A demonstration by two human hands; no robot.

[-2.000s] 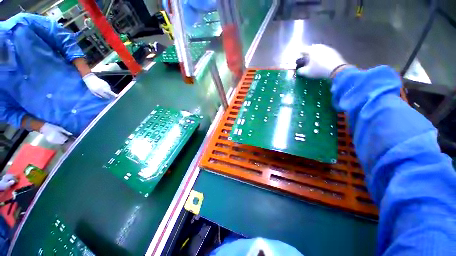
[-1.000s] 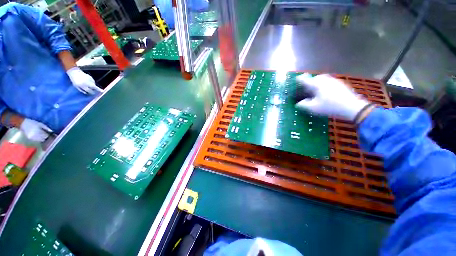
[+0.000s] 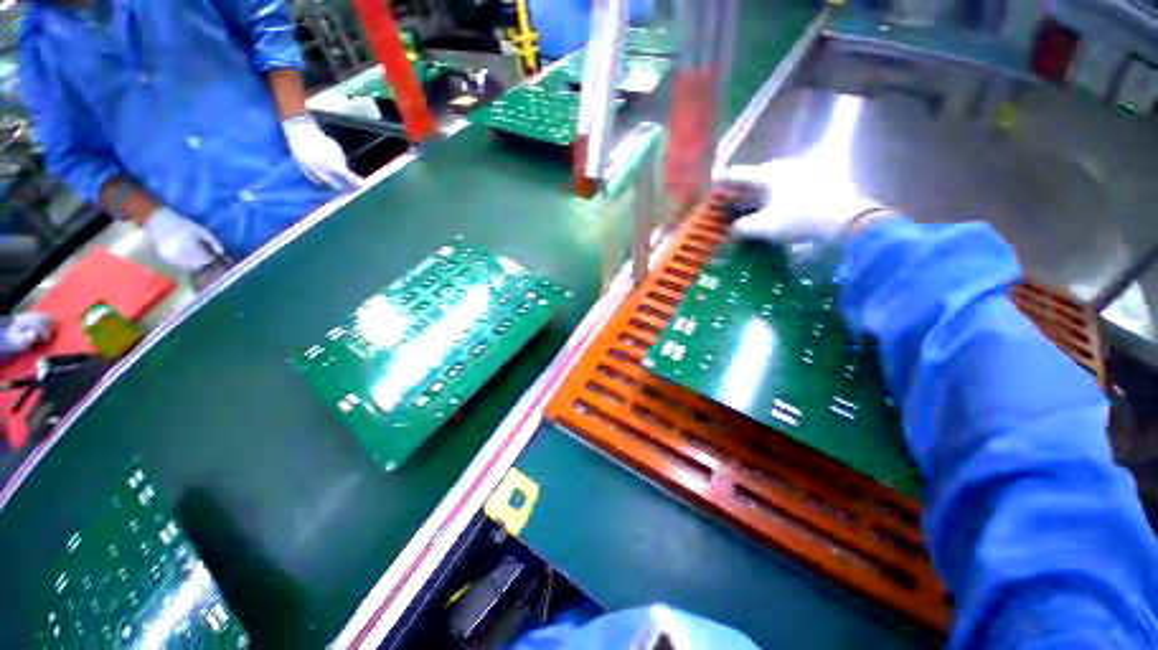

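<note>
A large green circuit board (image 3: 787, 343) lies solder side up on the orange slotted tray (image 3: 749, 476). My right hand (image 3: 806, 203), in a white glove, is over the board's far left corner. It is closed on a black brush-like object (image 3: 742, 198), mostly hidden by the fingers; whether it touches the board I cannot tell. My right sleeve covers the board's right side. My left hand is not in view.
A green conveyor (image 3: 254, 381) runs along the left with several boards, one board (image 3: 432, 343) nearest the tray. A metal-framed guard (image 3: 641, 210) stands at its edge, with a yellow block (image 3: 512, 500) nearer. A person in blue (image 3: 191, 114) is opposite.
My right hand has moved with the black object from the board's right part to its far left corner. The view has shifted, so the board and tray appear further right and more turned.
</note>
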